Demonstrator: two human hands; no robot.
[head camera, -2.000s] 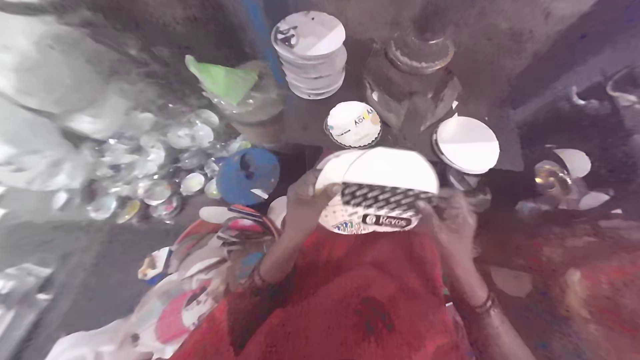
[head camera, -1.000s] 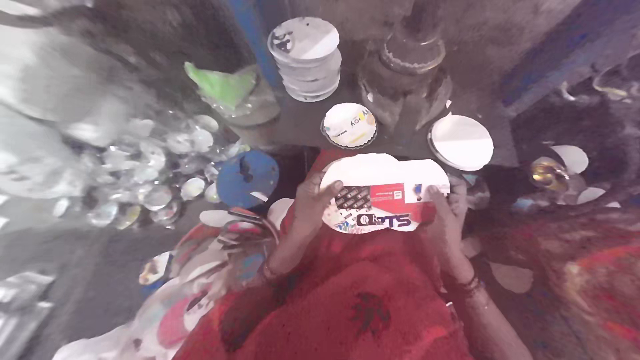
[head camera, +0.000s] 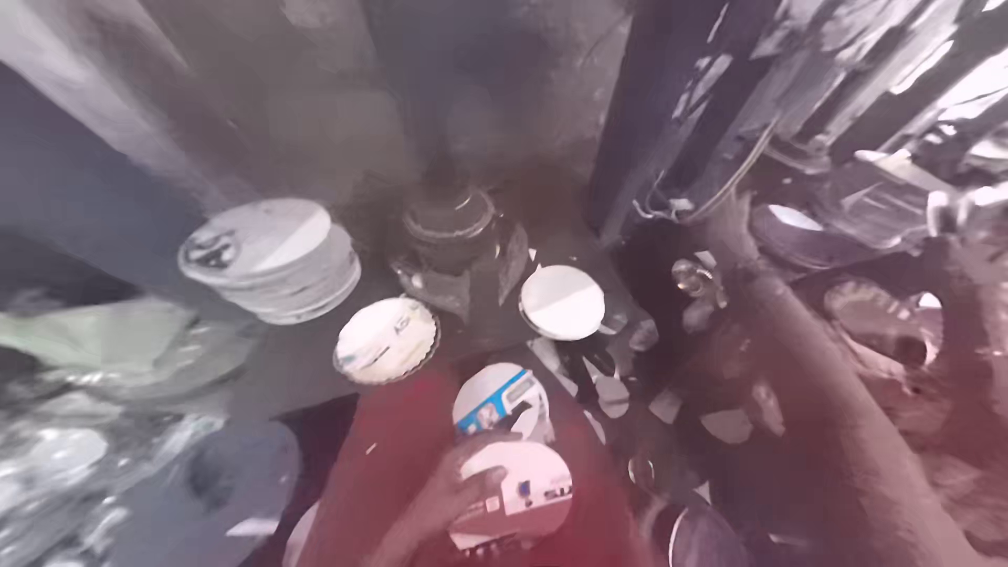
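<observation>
My left hand (head camera: 476, 480) grips a round printed card disc (head camera: 531, 500) over the red cloth of my lap, its thumb on the disc's face. Just beyond the fingers is another round disc with a blue stripe (head camera: 498, 398); whether the hand holds it too is unclear. My right arm stretches forward on the right, and the blurred right hand (head camera: 732, 220) is beside a thin cable (head camera: 736, 185); its fingers cannot be made out. A pale disc with a scalloped rim (head camera: 387, 340) and a white round disc (head camera: 563, 302) lie ahead of my lap.
A stack of round discs (head camera: 272, 260) stands at the left, near a green sheet (head camera: 94, 335) and a blue round lid (head camera: 213, 480). Ahead is a dark machine base (head camera: 453, 244). Pale scraps (head camera: 728, 425) are scattered right of my lap, near a metal part (head camera: 693, 277).
My right hand has let go of the discs in my lap and moved out forward and right. The left hand keeps hold. The view has shifted to the right.
</observation>
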